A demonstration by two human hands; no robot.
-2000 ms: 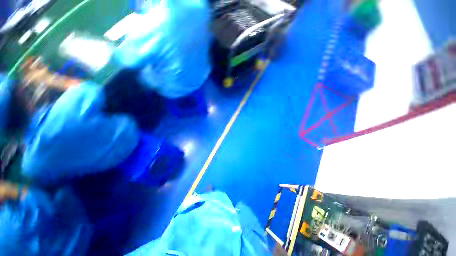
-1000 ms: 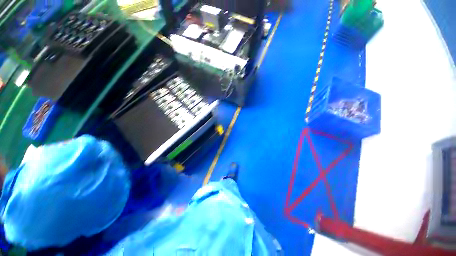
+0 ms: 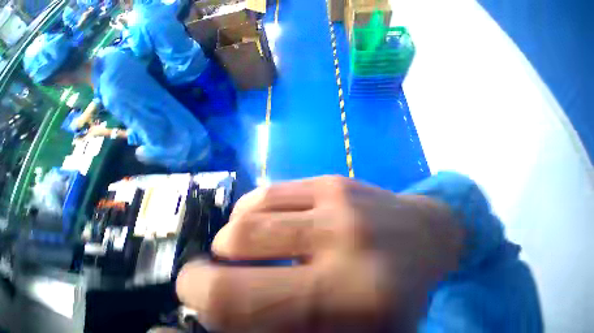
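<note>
My right hand (image 3: 325,253) is bare, large and blurred, very close to the camera at lower centre. It reaches in from the right out of a blue sleeve, with the back of the hand showing and the fingers bent, pointing left. A dark shape lies by the fingertips; whether the hand holds it cannot be told. Beyond the fingers, to the left, is a load of white and black parts (image 3: 159,211), blurred and partly hidden by the hand. My left hand is not in view.
A person in blue smock and cap (image 3: 146,107) leans over the green line at left. Open brown cartons (image 3: 244,58) stand on the blue floor (image 3: 303,130) at the back. Green baskets (image 3: 384,55) stand at back right by a white wall (image 3: 482,117). Yellow and striped lines mark the floor.
The view has moved along the aisle: the parts carts, blue crate and red floor cross are gone, and cartons and nearer green baskets show. My right hand has come into view.
</note>
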